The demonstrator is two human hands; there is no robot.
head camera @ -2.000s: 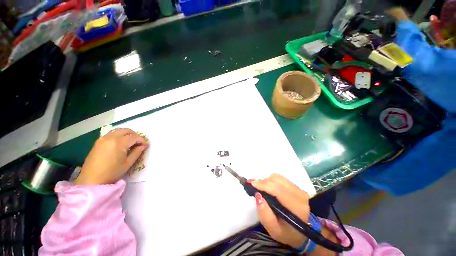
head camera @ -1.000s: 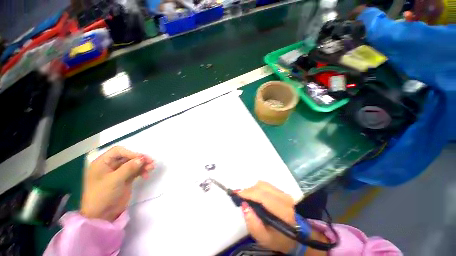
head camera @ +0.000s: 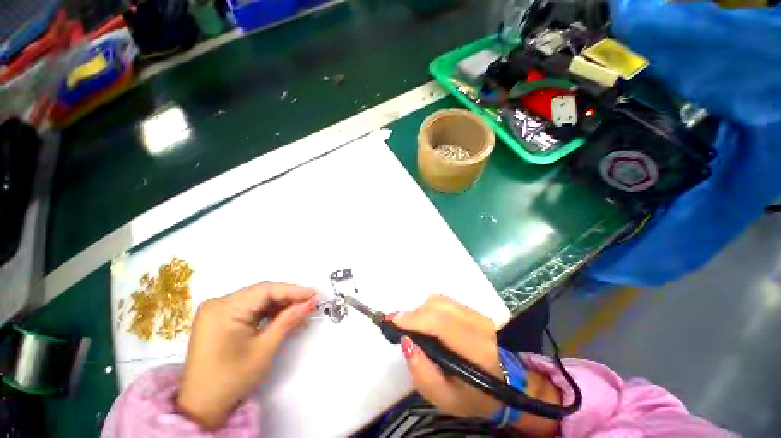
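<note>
My right hand [head camera: 450,346] holds the black soldering iron [head camera: 462,368], its metal tip pointing left at the small dark components [head camera: 342,275] on the white sheet [head camera: 283,214]. My left hand [head camera: 248,338] is just left of these components, thumb and index finger pinched together at their edge. Something tiny seems to be between the fingertips, too small to tell what. A loose pile of gold-coloured pieces [head camera: 163,301] lies on the left part of the sheet, left of my left hand.
A tan ring-shaped pot [head camera: 455,150] stands right of the sheet. Behind it is a green tray [head camera: 545,156] of tools. A black fan [head camera: 628,171] and a person's blue sleeve [head camera: 728,154] are at the right. A solder wire spool [head camera: 43,361] is at the lower left.
My left hand has moved right from the gold pile to the dark components, uncovering the pile. My right hand still holds the iron by the components. The camera view has shifted.
</note>
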